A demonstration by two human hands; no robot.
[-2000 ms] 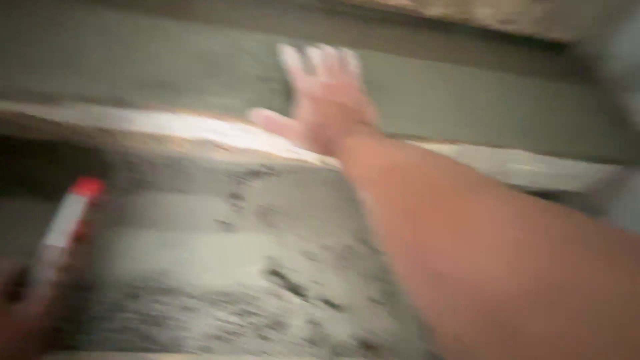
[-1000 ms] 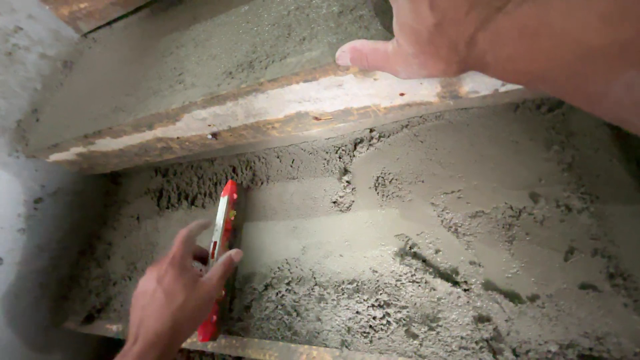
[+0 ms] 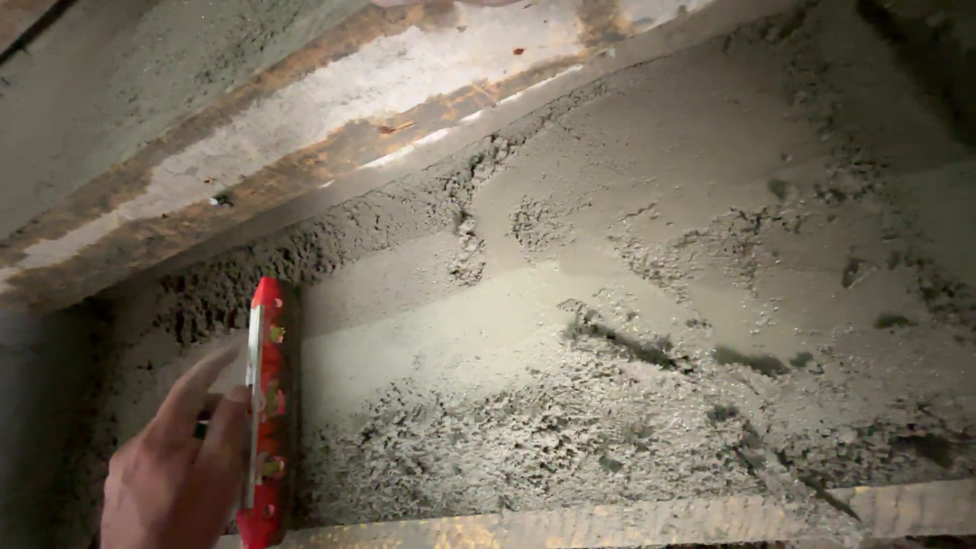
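Observation:
A red spirit level (image 3: 268, 412) stands on edge across the wet concrete (image 3: 534, 320), near the left end of the step. My left hand (image 3: 179, 457) is at its left side, with fingertips touching or very close to its pale edge; whether they grip it is unclear. Along the upper left runs a wooden form board (image 3: 305, 114) smeared with cement. Only a sliver of skin, apparently my right hand (image 3: 450, 2), shows at the top edge above this board; its fingers are hidden, so its grip cannot be seen.
Another wooden form board (image 3: 648, 518) borders the concrete along the bottom. Behind the upper board lies more grey concrete (image 3: 137, 99). A dark wall-like surface (image 3: 38, 427) is at the far left. The concrete is smooth in bands and rough with pits elsewhere.
The right hand, on the upper board one second ago, has nearly left the view at the top. The view has moved closer to the concrete. The level stays near the step's left end.

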